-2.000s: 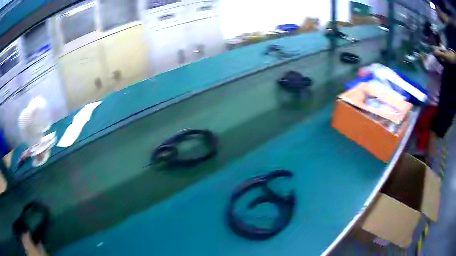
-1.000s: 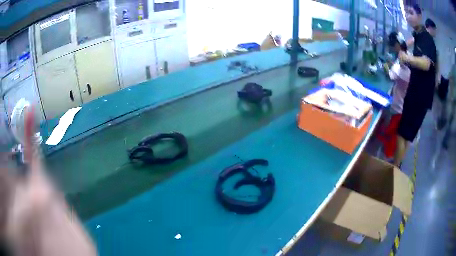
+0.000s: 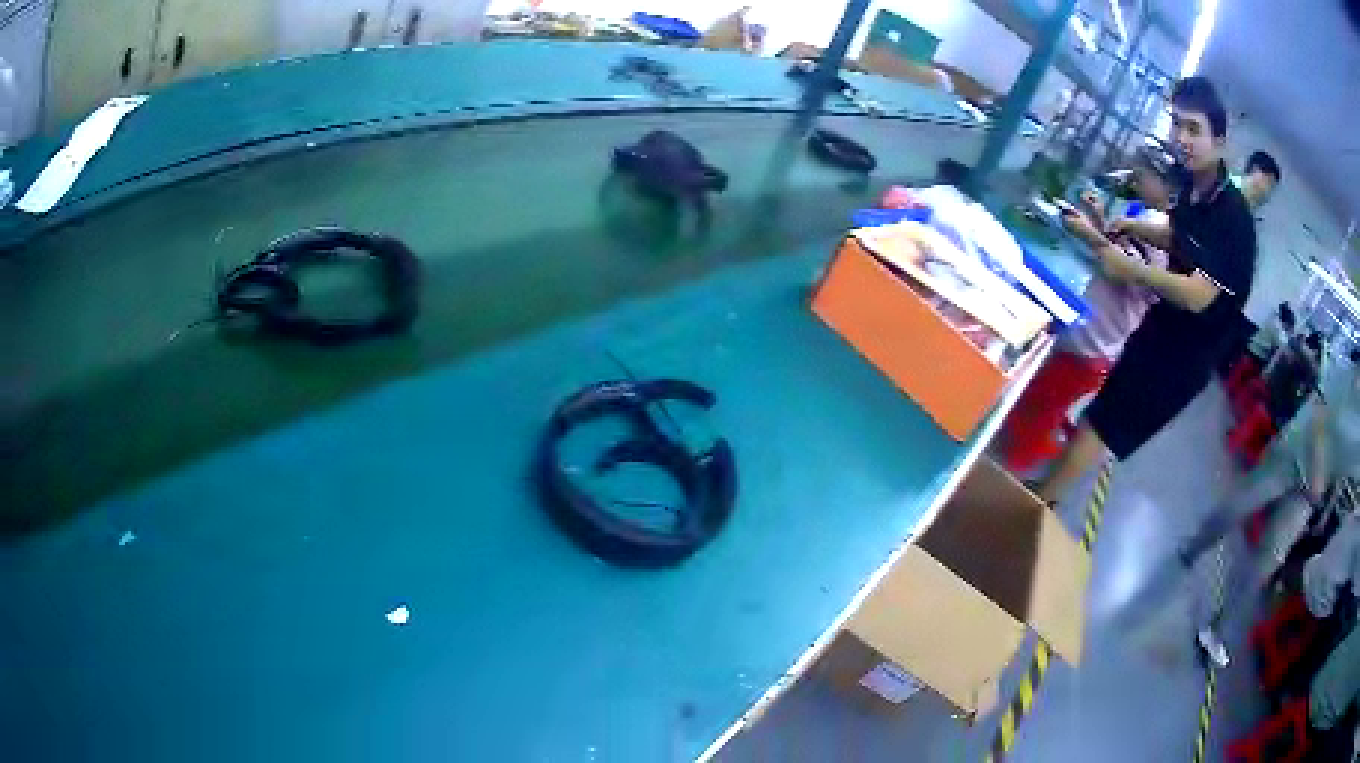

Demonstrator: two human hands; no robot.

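A black headband assembly (image 3: 571,499) lies on the teal bench, nearest in front of me, with a curved arm inside its loop and a thin wire sticking up. A second black headband assembly (image 3: 400,283) lies on the darker green belt to the left, with a small ring at its left end. A dark part-built headphone (image 3: 664,164) sits farther along the belt, and a small black loop (image 3: 843,149) lies beyond it. Neither of my hands is in the picture.
An orange box (image 3: 907,333) holding papers and blue items stands at the bench's right edge. An open carton (image 3: 955,626) is below it. A white scrap (image 3: 397,614) lies on the bench. A white strip (image 3: 78,154) is at far left. A person (image 3: 1178,283) stands in the aisle.
The view has swung right and down, so bench things appear farther left and higher. The blurred hand at the lower left is out of view. The nearest headband assembly still lies on the bench.
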